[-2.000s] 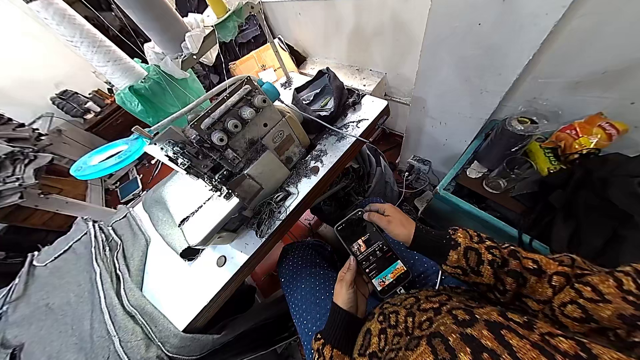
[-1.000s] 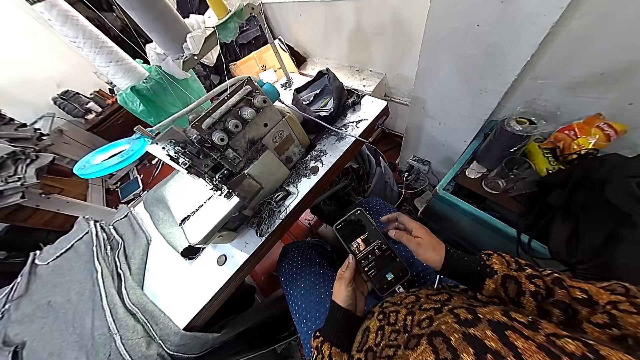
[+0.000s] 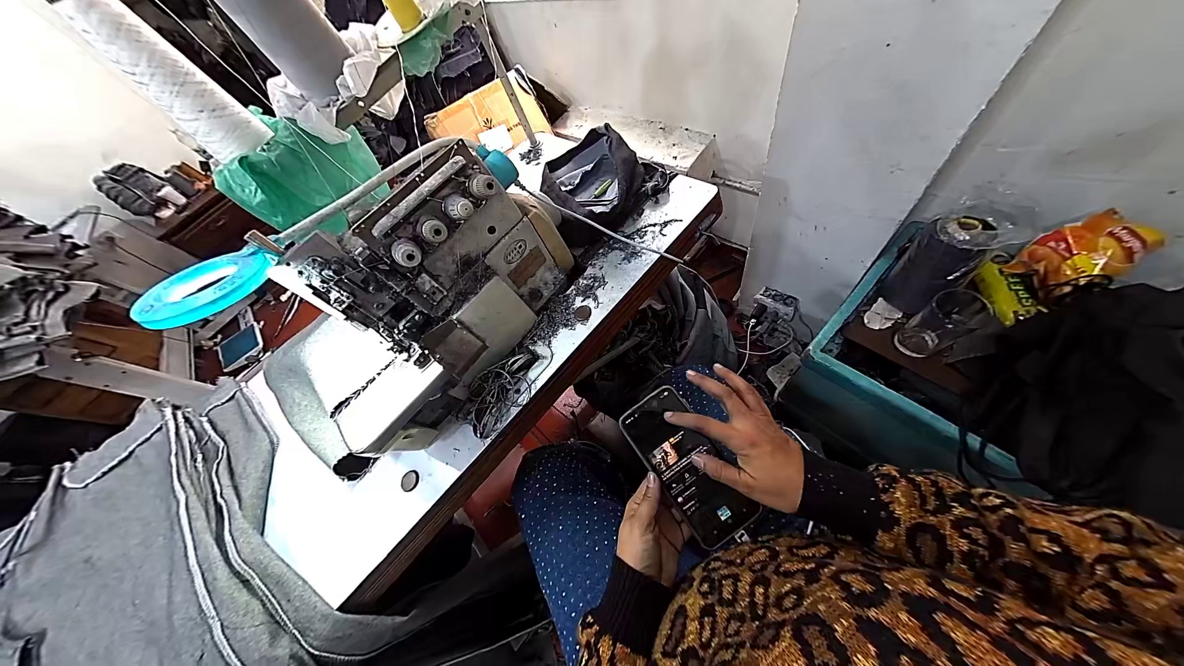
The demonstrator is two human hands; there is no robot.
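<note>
A smartphone (image 3: 689,472) with a lit, mostly dark screen lies tilted above my lap, a cable plugged into its lower end. My left hand (image 3: 652,532) grips its lower left side, thumb along the edge. Over the upper right of the screen, my right hand (image 3: 745,439) is spread with its fingers apart, holding nothing; whether a fingertip touches the glass I cannot tell. To the left of both hands, an overlock sewing machine (image 3: 472,277) stands on a white worktable (image 3: 324,555), with thread scraps heaped beside it.
Grey fabric pieces (image 3: 120,546) with pale seams drape over the table's left end. A turquoise ring (image 3: 203,289) is beside the machine. A black bag (image 3: 597,176) sits at the back. On the right, a teal crate (image 3: 832,324) holds a glass (image 3: 943,324), snack packets (image 3: 1073,254) and dark cloth.
My right hand was at the phone's upper edge, then lifted off to its right; now it is spread over the screen. My left hand has kept its hold on the phone.
</note>
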